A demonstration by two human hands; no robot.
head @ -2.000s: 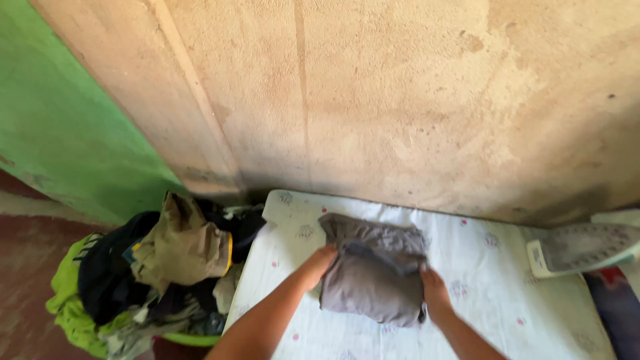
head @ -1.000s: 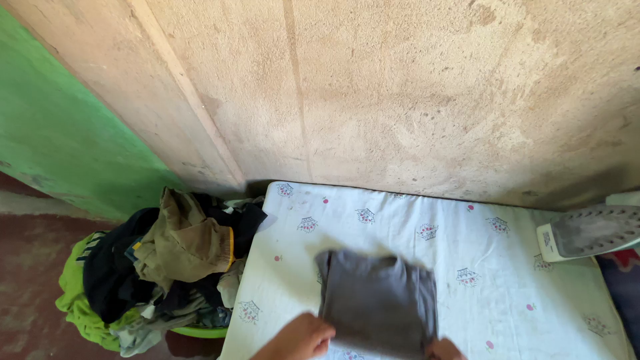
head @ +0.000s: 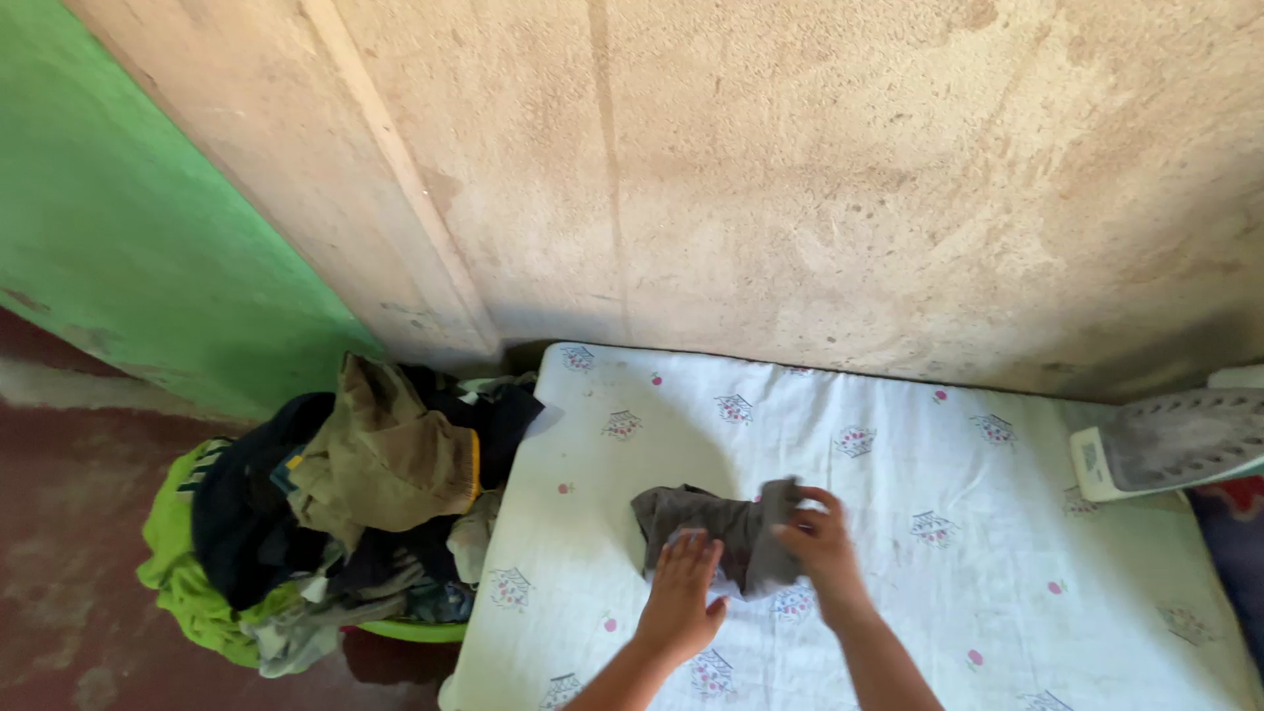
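A dark grey cloth garment [head: 726,523], partly folded and bunched, lies on the white printed cover of the padded table [head: 889,592]. My left hand [head: 683,592] rests flat with its fingers apart on the garment's lower left part. At the garment's right end, my right hand [head: 818,543] pinches a raised fold between thumb and fingers. The fold under the right hand is slightly blurred, and the garment's exact kind cannot be told.
An iron [head: 1175,444] lies at the table's right edge, its soleplate showing. Left of the table, a green basket [head: 415,630] is heaped with clothes, brown trousers or similar [head: 395,454] on top. A plastered wall [head: 741,197] runs behind the table.
The grey garment was spread out as a wider rectangle one second ago and is now smaller and bunched. My right hand has moved up onto its right end, my left onto its lower left.
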